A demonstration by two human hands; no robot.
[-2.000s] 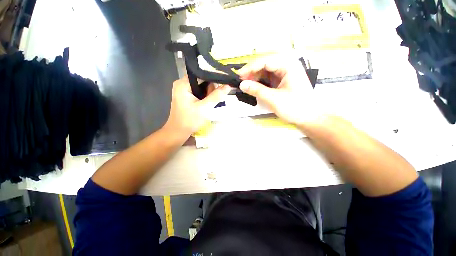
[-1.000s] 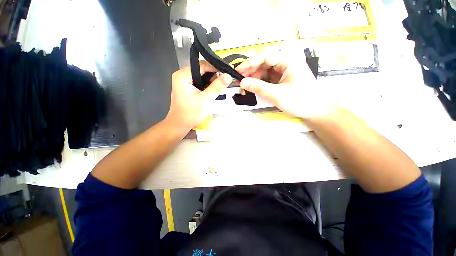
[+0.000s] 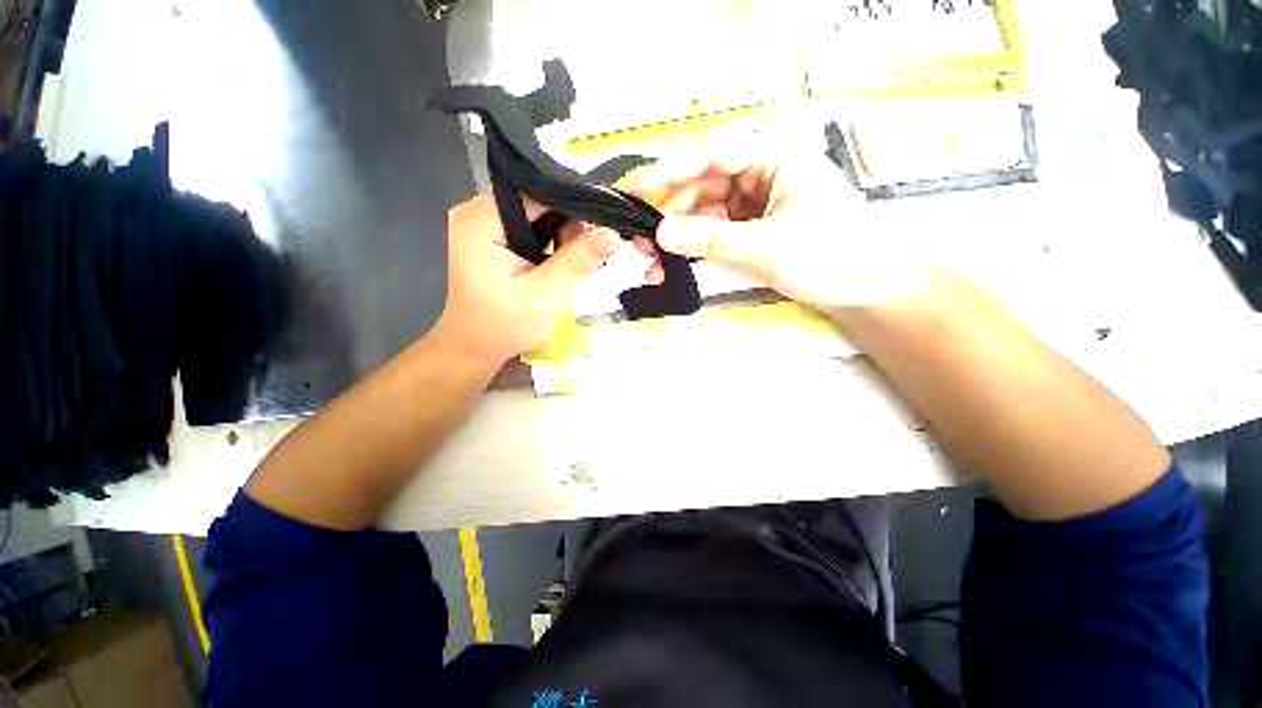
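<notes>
A bunch of black shaped strips (image 3: 554, 183) is held above the sewing template (image 3: 747, 307). My left hand (image 3: 501, 284) holds the strips from the left, with one band looping over its fingers. My right hand (image 3: 775, 228) pinches the strips between thumb and fingers at their right part. The strips' upper ends stick out to the upper left, and a wide black end hangs below my right fingertips. The template is white with yellow edging and handwritten marks at the upper right. My hands hide its middle.
A thick stack of black panels (image 3: 90, 325) lies at the left. The dark slide plate (image 3: 367, 180) is between it and the template. A pile of cut black strips (image 3: 1201, 125) is at the far right. The table's front edge (image 3: 664, 509) curves before my body.
The strips have shifted slightly left and fanned into several layers. A wide black end now hangs below my right fingers. Both hands stay close together.
</notes>
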